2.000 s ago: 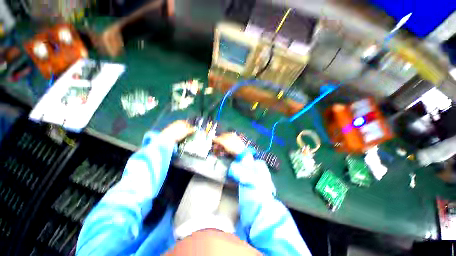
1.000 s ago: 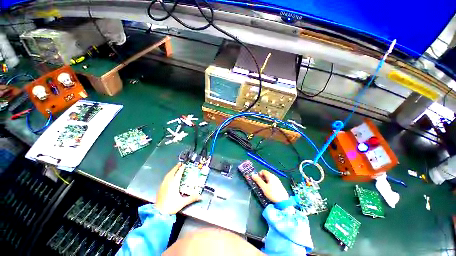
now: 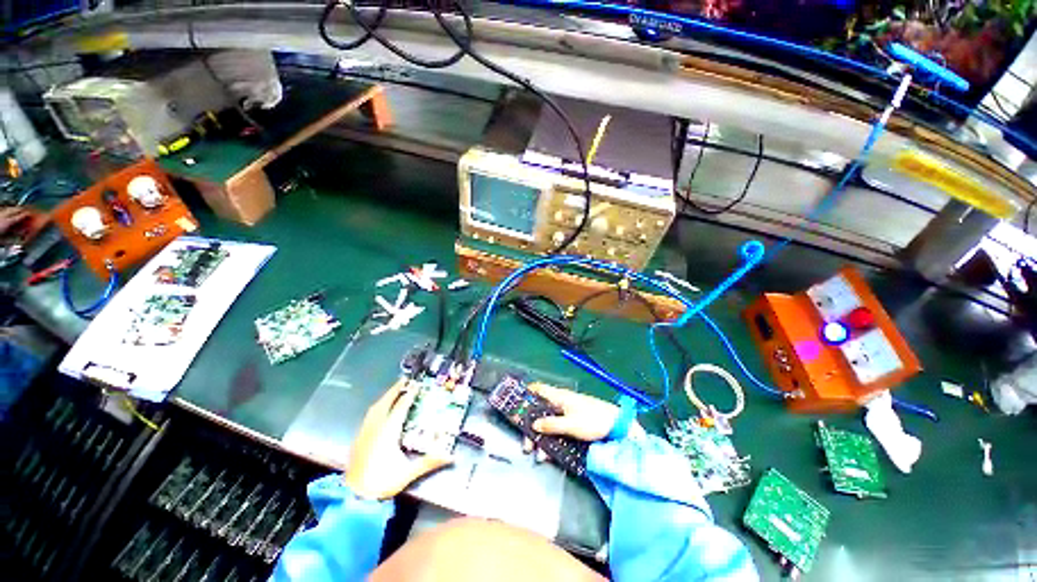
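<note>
A circuit board (image 3: 436, 416) lies on a clear or grey work plate (image 3: 341, 387), with black and blue leads running from its far edge. My left hand (image 3: 384, 446) grips the board along its left side and near edge. My right hand (image 3: 577, 414) holds a long black remote control (image 3: 520, 406) just right of the board, its far end pointing up and left. A small black stick (image 3: 470, 439) is at the board's right side near its near edge. The palm side of my right hand is hidden.
Behind stands an oscilloscope (image 3: 564, 209). An orange test box (image 3: 834, 341), tape roll (image 3: 714, 393), blue pen (image 3: 605, 377) and several boards, one green (image 3: 786, 517), lie right. At left are a clipboard sheet (image 3: 171, 313), another board (image 3: 296, 327) and white-ended leads (image 3: 398, 309). Black racks (image 3: 216, 500) stand below left.
Over the last second my right hand has moved left with the remote control, closer to the board. The screen overhead has changed from blue to a picture. My left hand stays on the board.
</note>
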